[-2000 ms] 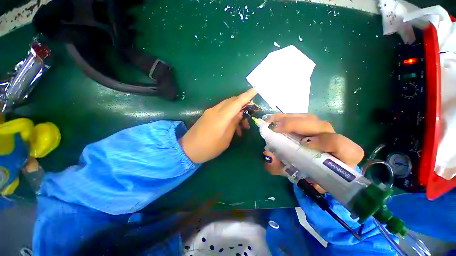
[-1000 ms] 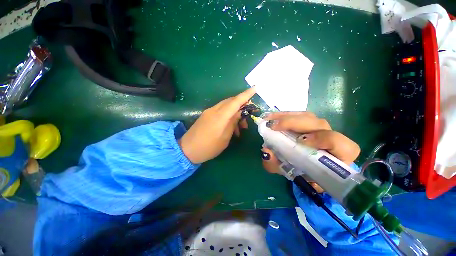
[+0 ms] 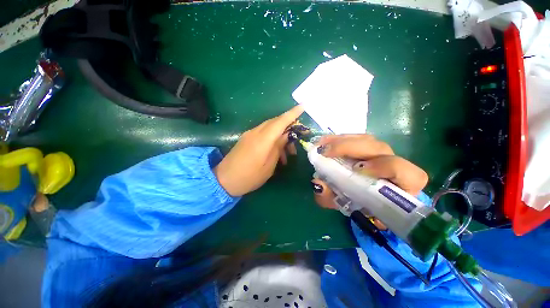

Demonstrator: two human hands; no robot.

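My left hand (image 3: 252, 157) pinches a small dark electronic part (image 3: 296, 131) with copper glints at its fingertips, partly hidden by the fingers. My right hand (image 3: 380, 165) holds a thick whitish glue syringe (image 3: 362, 185) like a pen, sloping down from lower right. The yellow-green needle tip (image 3: 305, 145) is at the part; I cannot tell whether it touches. A green cap (image 3: 433, 233) sits at the syringe's rear. A white sheet of paper (image 3: 339, 90) lies on the green bench (image 3: 241, 66) just beyond both hands.
A black controller (image 3: 487, 144) with a red light and a gauge stands at right, beside a red tray (image 3: 517, 126) holding white tissue. A black strap (image 3: 139, 108), shiny packet (image 3: 30, 96) and yellow-blue fan (image 3: 24, 180) are at left. A clear hose (image 3: 469, 210) loops near the syringe's rear.
The syringe and my right hand have shifted slightly left in the picture, as have the paper and controller. Both hands keep the same grip.
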